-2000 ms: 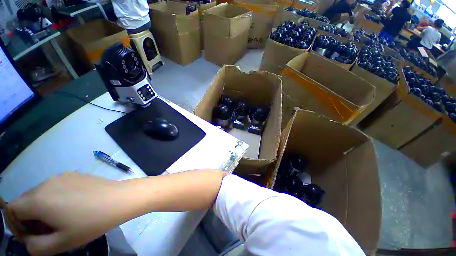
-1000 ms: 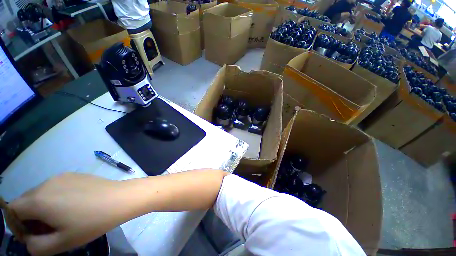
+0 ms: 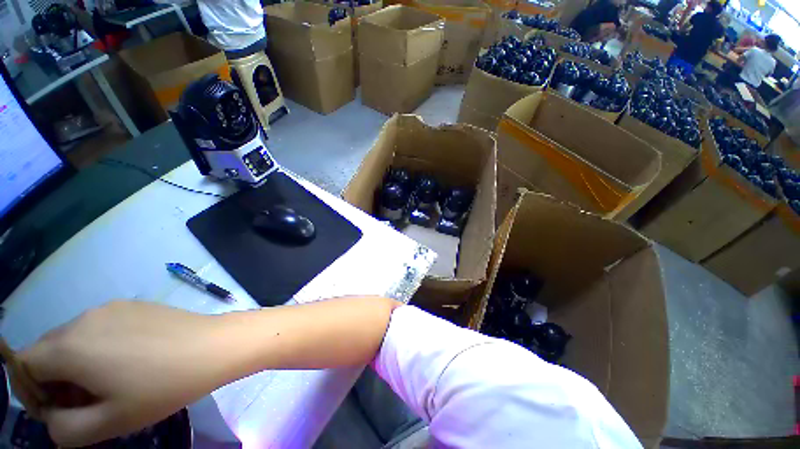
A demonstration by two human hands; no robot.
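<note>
My right hand [image 3: 105, 373] reaches in from the lower right across the table and is at the lower left, bare, with its fingers curled. A thin brown strip, perhaps a stick, shows at the fingers against the left edge; I cannot tell whether it is gripped. Below the hand is a dark rounded object [image 3: 162, 433] with a pale rim, perhaps a camera, cut off by the bottom edge. My left hand is not in view. A camera with a black ball head and silver-white body [image 3: 226, 130] stands upright behind the mouse pad [image 3: 237, 257].
A black mouse [image 3: 285, 224] lies on the pad, a blue and black pen [image 3: 199, 281] beside it. A monitor [image 3: 26, 149] is at the left. Open cartons [image 3: 481, 210] with black cameras stand right of the table [image 3: 96, 254]. More cartons and people are behind.
A pink-violet glow now shows on my sleeve and the table's lower edge. My right hand has hardly moved.
</note>
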